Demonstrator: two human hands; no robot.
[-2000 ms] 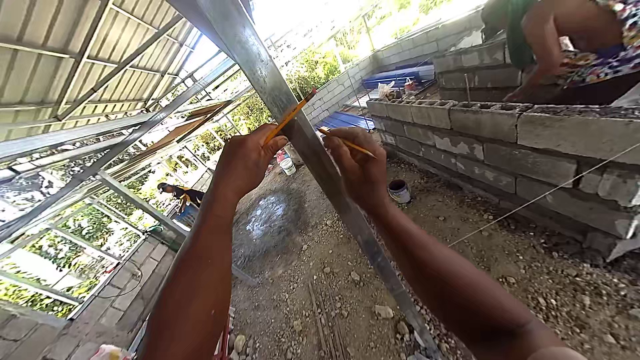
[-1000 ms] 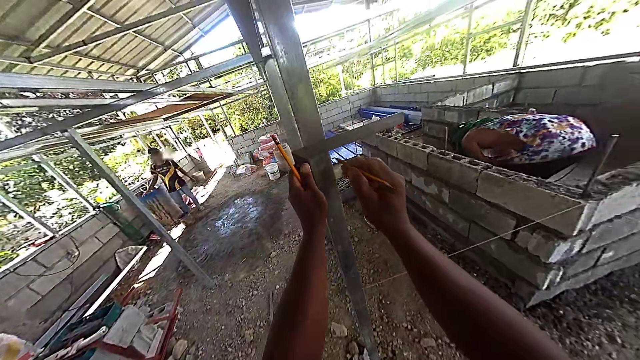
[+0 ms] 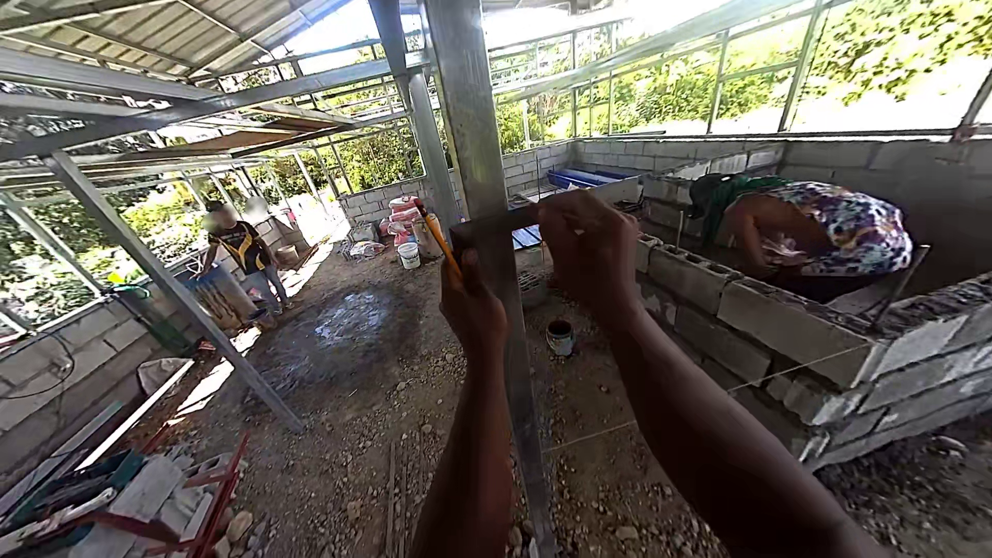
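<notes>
A tall galvanized steel post (image 3: 473,116) runs down the middle of the view. Across it lies a short, flat dark bar (image 3: 500,225), like the blade of a square. On the post's left side, my left hand (image 3: 474,306) grips an orange, dark-tipped stick (image 3: 440,242), slanted upward, with its fingertips just below the bar's left end. My right hand (image 3: 593,252) is curled over the bar's right end and hides it. Whether it pinches the bar or holds something else cannot be made out.
A low concrete block wall (image 3: 790,329) stands to the right, with a person (image 3: 821,225) bent over behind it. Another person (image 3: 244,252) stands at the left. A slanted steel brace (image 3: 170,287), a taut string (image 3: 798,366) and a small bucket (image 3: 559,338) are nearby.
My right hand has risen from below the bar to its right end, and the orange pencil it held no longer shows. The view turned right after the first frame.
</notes>
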